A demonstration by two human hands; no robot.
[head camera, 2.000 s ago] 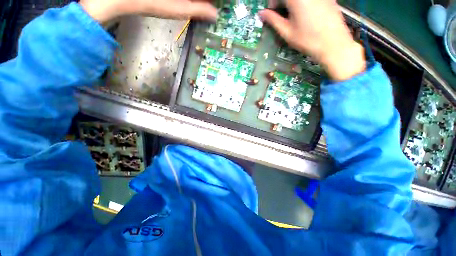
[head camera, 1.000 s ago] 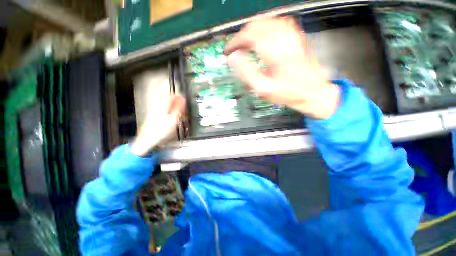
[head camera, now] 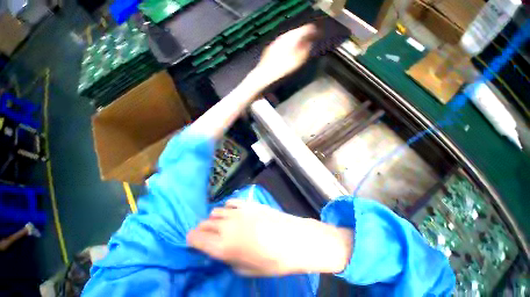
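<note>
My left hand (head camera: pixel 285 55) reaches over the black ribbed tray (head camera: pixel 334 32) beside layered green boards (head camera: pixel 250 35). Its fingertips are blurred, and I cannot tell whether they hold anything. My right hand (head camera: pixel 250 238) is in front of my chest, back up and fingers bent; its palm is hidden. A pallet with green circuit boards (head camera: pixel 465 232) lies on the conveyor at the lower right. The pale stained conveyor bed (head camera: pixel 383 165) shows between it and my left hand, crossed by dark rods.
The silver front rail (head camera: pixel 296 154) runs beside my body. An open cardboard box (head camera: pixel 136 127) and another board stack (head camera: pixel 116 61) are at left. A low pallet (head camera: pixel 224 165) is by my left sleeve. A white bottle (head camera: pixel 494 110) lies on the green bench. A blue cord crosses the right side.
The view has turned left. My left hand has moved from the conveyor to the black tray. My right hand has left the pallet boards and is now before my chest.
</note>
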